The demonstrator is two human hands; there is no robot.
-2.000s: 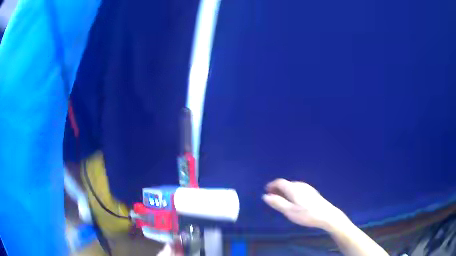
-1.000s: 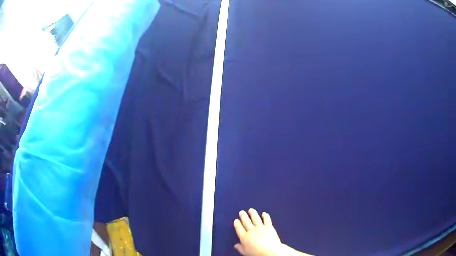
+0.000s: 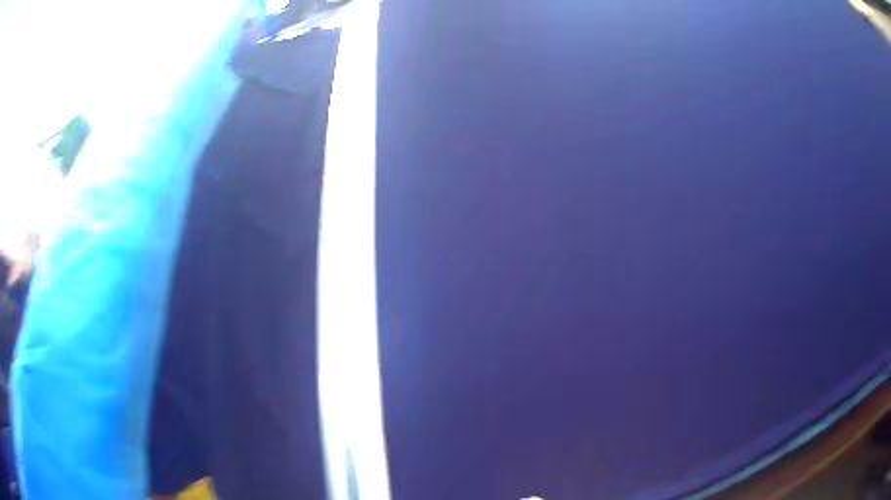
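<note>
A dark blue fabric ply [image 3: 625,244] fills the middle and right of the view and lies smooth. A long white rail [image 3: 349,254] lies across it from the top edge to the bottom edge. More dark blue fabric [image 3: 244,273] lies left of the rail. My left hand is out of the picture. Only a tiny pale spot, which looks like a fingertip of my right hand [image 3: 532,498], shows at the bottom edge, right of the rail. The rest of that hand is cut off. The picture is blurred.
A shiny light-blue fabric roll or bundle [image 3: 93,361] runs along the left. A yellow block [image 3: 198,490] shows partly at the bottom left. A brown table edge [image 3: 830,459] curves along the lower right. Strong glare hides the upper left.
The red and white cutter seen two seconds ago is out of view. My right hand, spread on the fabric one second ago, has dropped almost fully out. The rail shows further left.
</note>
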